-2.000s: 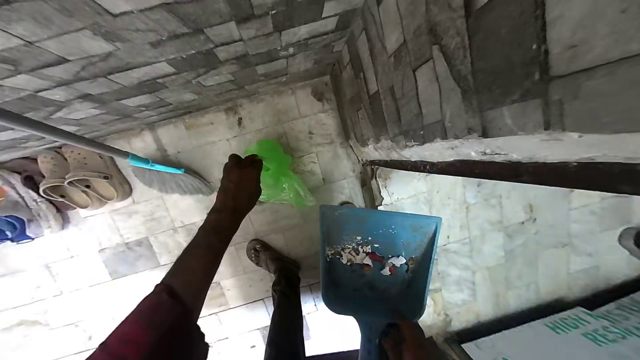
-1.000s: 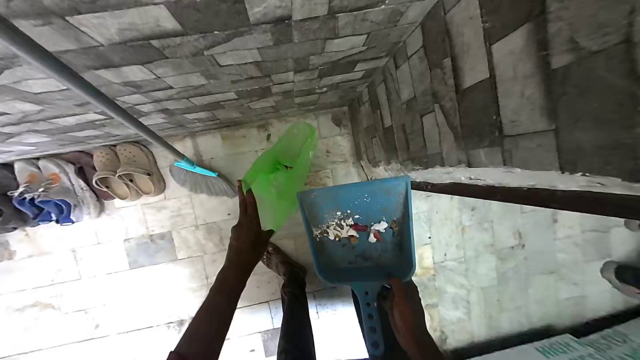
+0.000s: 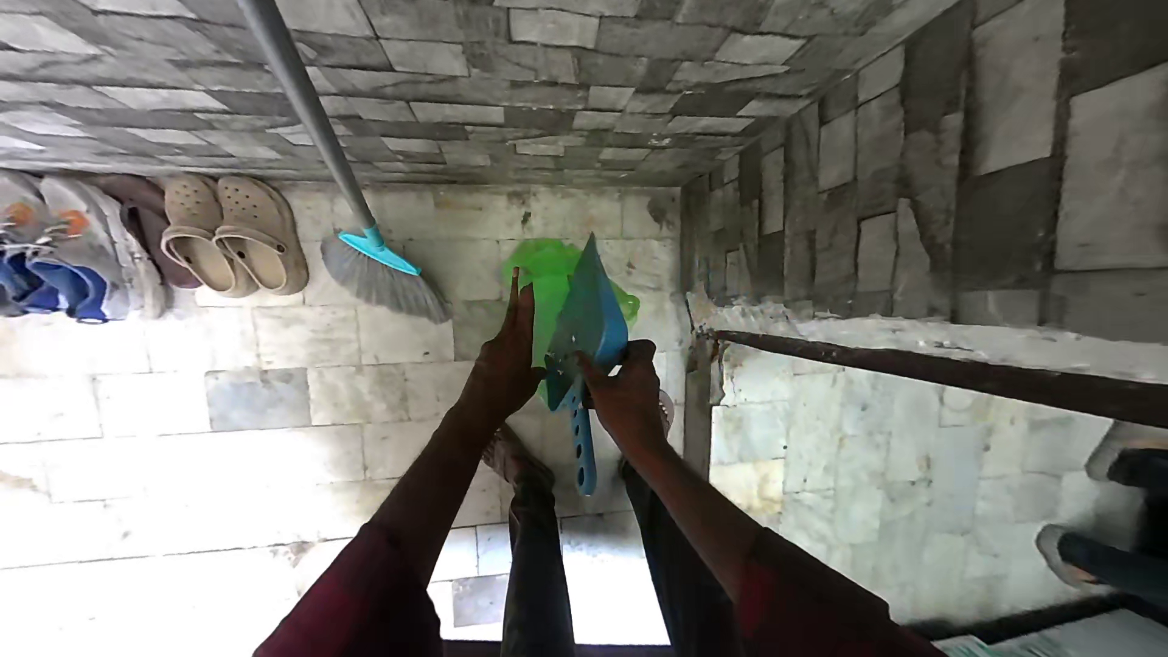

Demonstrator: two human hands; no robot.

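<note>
A blue plastic dustpan (image 3: 598, 319) is tilted steeply on its side, its handle pointing down toward my feet. My right hand (image 3: 625, 397) grips it at the base of the pan, near the handle. Behind and beside the pan is a thin green plastic bag (image 3: 547, 283). At the bag's left edge is my left hand (image 3: 502, 370), fingers stretched upward and the bag seemingly held against them. No scraps can be made out in the pan from this angle.
A broom (image 3: 379, 265) with grey bristles leans on the tiled wall at left. Tan clogs (image 3: 260, 237) and other shoes (image 3: 78, 246) line the wall. A dark metal rail (image 3: 940, 370) runs along the right. Another person's feet (image 3: 1068, 557) show at the right edge.
The dustpan, earlier level with paper scraps in it, has been turned on its side and brought up to the green bag. My right hand has moved from the handle up to the pan.
</note>
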